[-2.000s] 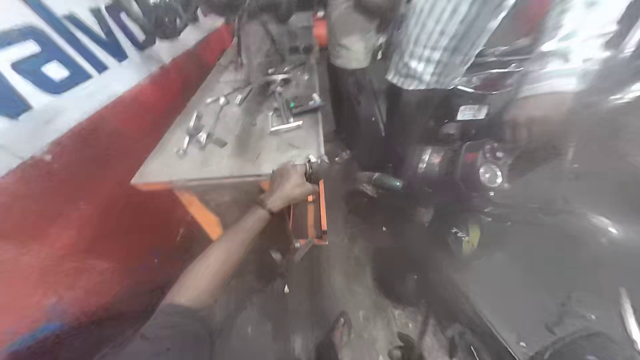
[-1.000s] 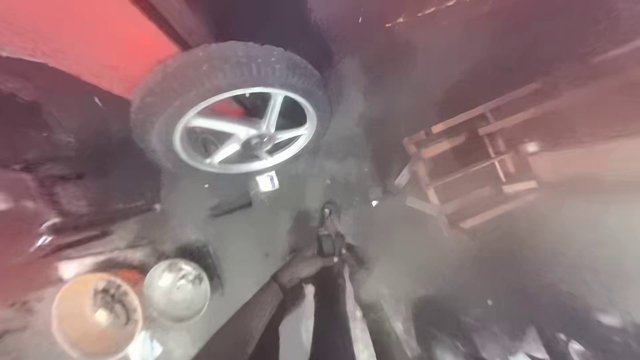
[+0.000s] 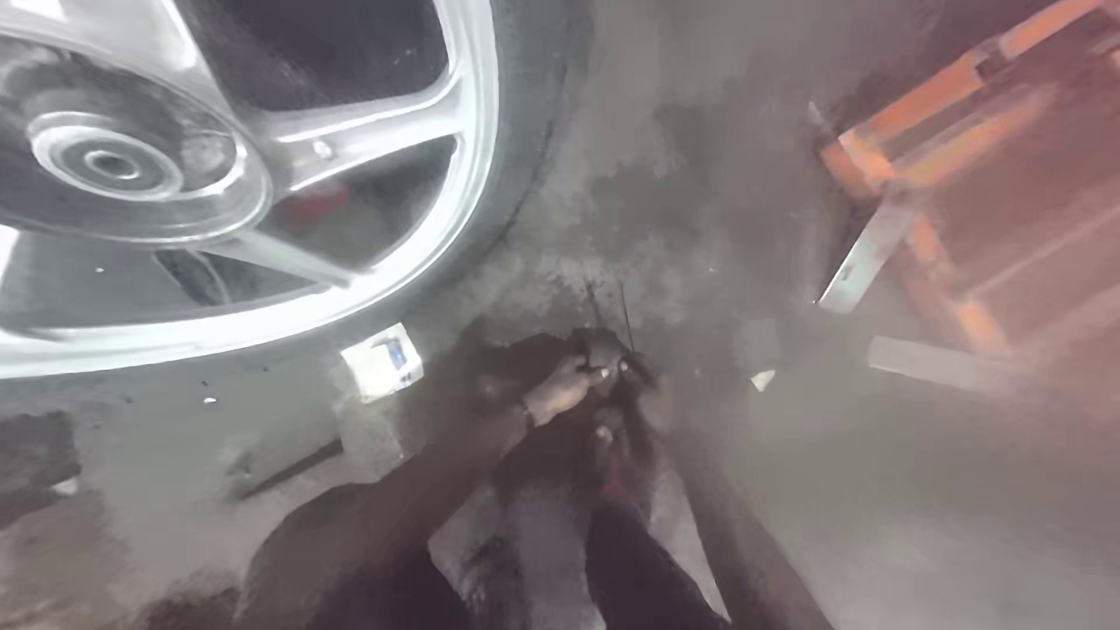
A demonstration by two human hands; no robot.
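Note:
My left hand (image 3: 563,390) and my right hand (image 3: 637,372) come together low in the middle of the head view, in front of my body. Between them is a small dark object (image 3: 599,347) whose kind I cannot make out; thin dark strands rise from it. Blur and shadow hide the fingers, so which hand grips it does not show. A large alloy wheel with a black tyre (image 3: 477,157) fills the upper left, apart from my hands. Nearer to my left hand, a small white box (image 3: 385,362) with a blue mark lies on the floor.
An orange metal frame (image 3: 927,96) stands at the upper right, with a flat pale metal strip (image 3: 862,262) at its corner and another flat strip (image 3: 932,363) below. A small white scrap (image 3: 763,380) lies on the concrete floor between my hands and the frame.
Two seconds ago my left hand was at the edge of a table with tools. The view has swung to the floor, and the wheel now appears much nearer.

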